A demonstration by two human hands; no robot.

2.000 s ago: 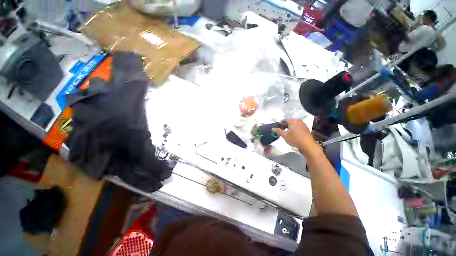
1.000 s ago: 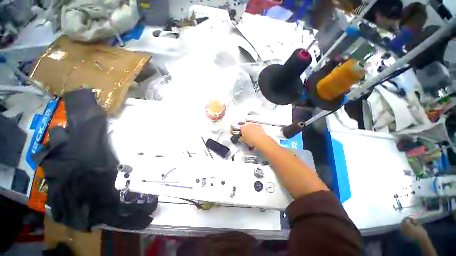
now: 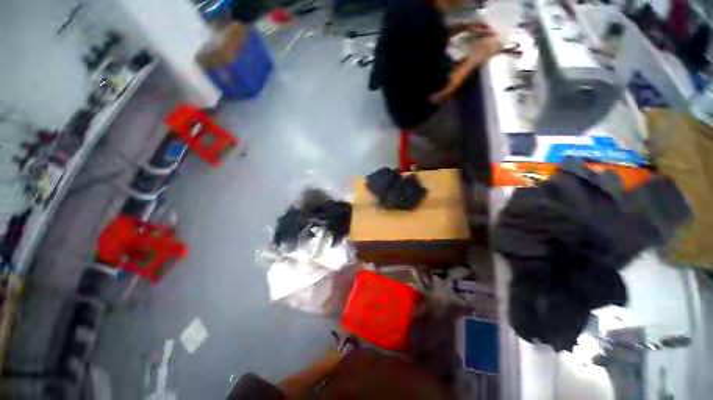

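The dark grey garment heap (image 3: pixel 559 242) lies on the white sewing table at the right, near its edge, with part of it over the orange and blue packet (image 3: pixel 508 173). A bare forearm at the bottom edge, seemingly my left, leads to my left hand (image 3: pixel 332 362), which is small and blurred. A small dark item shows at its fingertips; whether it is held cannot be told. My right hand is out of the picture.
A cardboard box (image 3: pixel 406 223) with dark cloth on top stands left of the table. A red stool (image 3: pixel 379 309) and a white bag (image 3: pixel 309 269) are near it. A person in black (image 3: pixel 414 66) sits beyond. Red stools (image 3: pixel 141 246) stand farther left.
The view has swung left from the machine and thread cones to the floor. The right hand, earlier behind the machine arm, has left the picture. The garment now appears at the right.
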